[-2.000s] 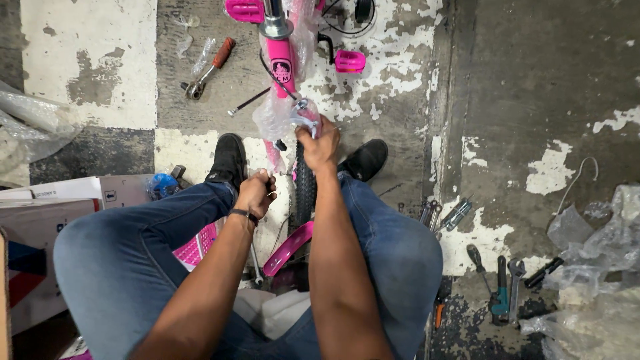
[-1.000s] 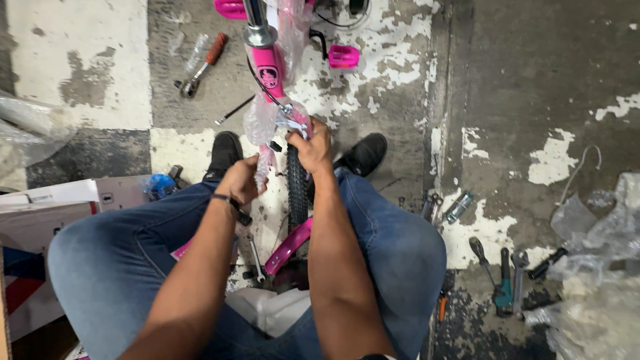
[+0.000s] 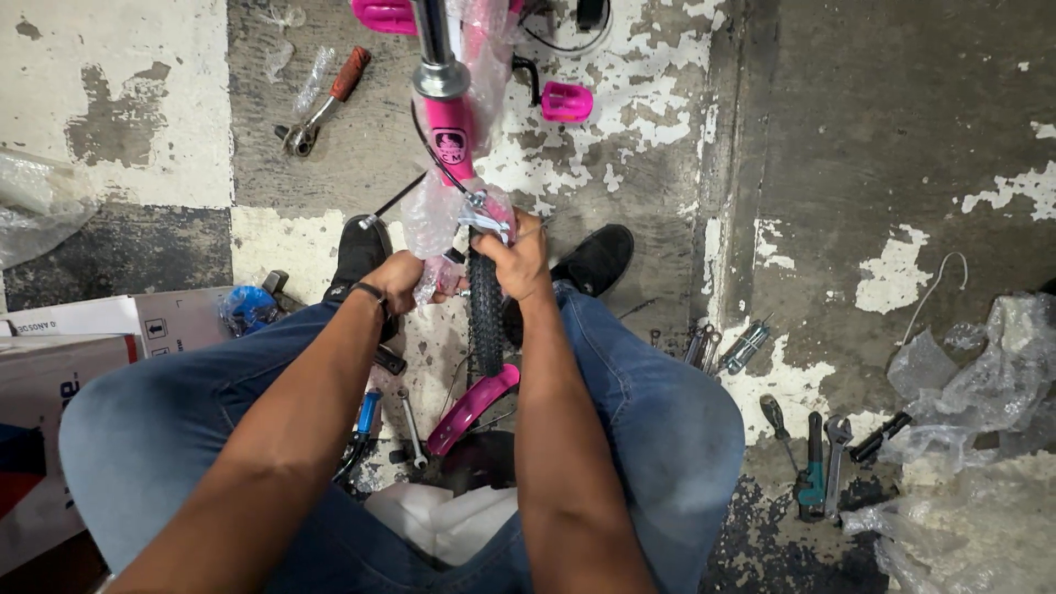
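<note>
A pink bicycle frame [image 3: 448, 132], partly in bubble wrap [image 3: 431, 216], stands in front of me with its black knobby tire [image 3: 485, 318] between my feet. My left hand [image 3: 402, 280] is left of the tire, its fingers around a lower piece of the wrap on the pink fork. My right hand [image 3: 517, 256] grips the silver brake caliper [image 3: 485, 219] above the tire, thumb on its near side. A black cable curves down to the caliper. A pink fender [image 3: 472, 410] lies below the tire.
On the left are a red-handled ratchet [image 3: 330, 103] and a cardboard box [image 3: 198, 318]. To the right lie a screwdriver [image 3: 774, 417], an adjustable wrench [image 3: 835, 462], teal-handled pliers [image 3: 812, 478] and crumpled plastic wrap [image 3: 998, 371]. A combination wrench [image 3: 412, 429] is beside the fender.
My left hand has moved up and right from its place two seconds ago, onto the wrap by the fork. The right hand stays by the caliper.
</note>
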